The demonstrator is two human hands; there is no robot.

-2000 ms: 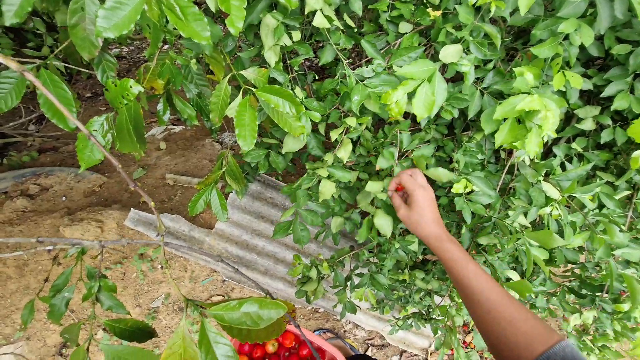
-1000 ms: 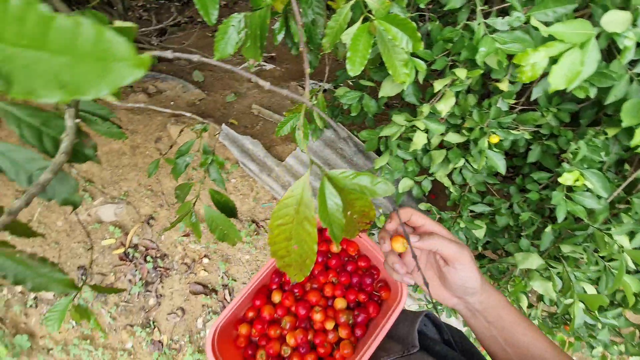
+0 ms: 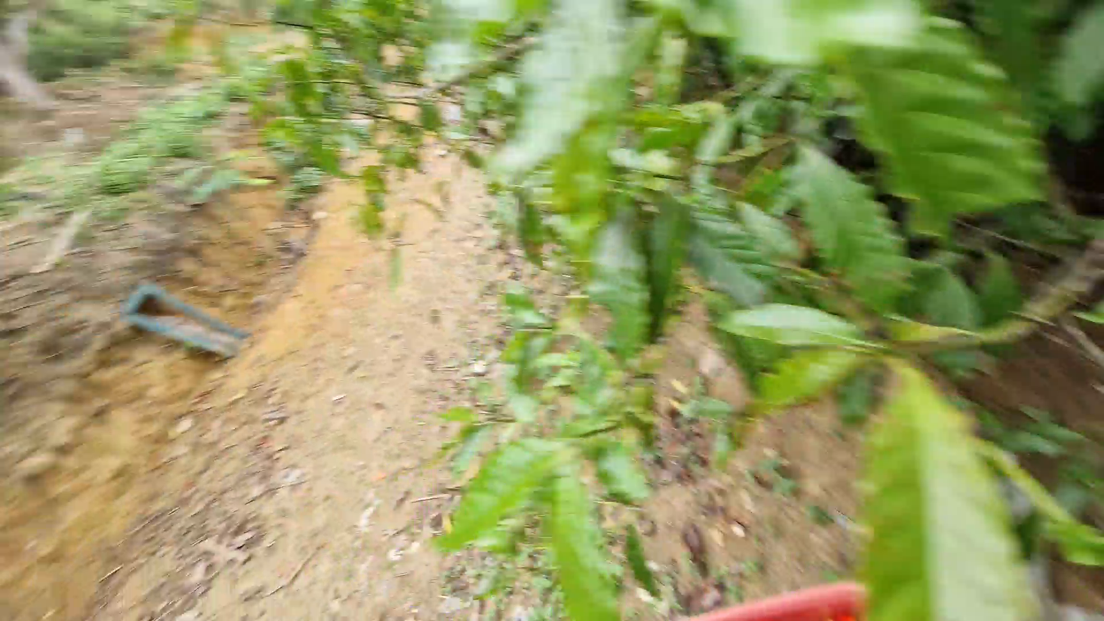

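Only the rim of the red plastic container shows, low in the head view right of the middle, with a bit of red fruit at its inner edge. A large leaf hangs in front of the container and hides most of it. Neither my left hand nor my right hand is in the picture, so what they hold or touch cannot be seen. The whole view is blurred by motion.
Leafy branches hang close across the right half and the top. A dirt path runs up the middle. A blue-green rectangular frame-like object lies on the ground at left, with low weeds beyond.
The view has swung far to the left. My right hand, a second ago beside the container with an orange-yellow fruit at its fingers, has left the picture. The corrugated sheet is also out of view.
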